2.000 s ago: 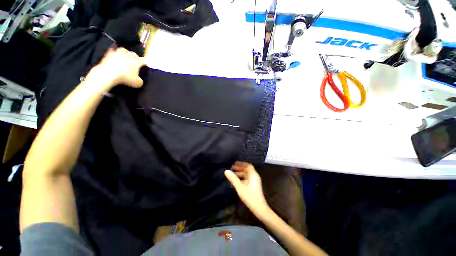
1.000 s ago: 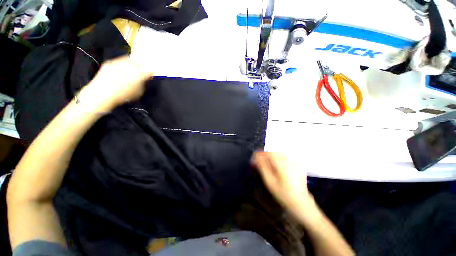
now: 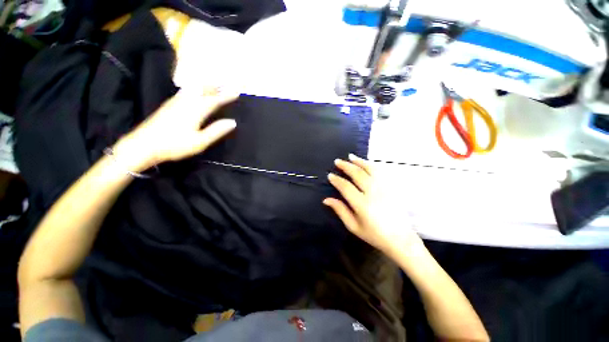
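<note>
The black garment (image 3: 220, 214) covers the table's left part and hangs over the lap. Its smooth black strip (image 3: 294, 137) lies flat, its far edge running to the presser foot (image 3: 347, 105). A white stitch line (image 3: 267, 172) runs along the strip's near side. Dark textured cloth (image 3: 360, 130) shows at its right end. My left hand (image 3: 190, 127) lies on the strip's left end, thumb and fingers apart. My right hand (image 3: 364, 200) rests with spread fingers on the cloth's near right corner. Neither hand visibly grips the cloth.
Scissors (image 3: 466, 127) with red and yellow handles lie right of the needle. The sewing machine head (image 3: 494, 60) with a blue stripe stands behind. A black phone (image 3: 581, 204) lies at the table's right. A yellow-tan piece (image 3: 172, 27) shows under cloth at the upper left.
My right hand has moved up from the table's front edge onto the cloth and its fingers have spread. My left hand has shifted right along the strip. The view has shifted slightly.
</note>
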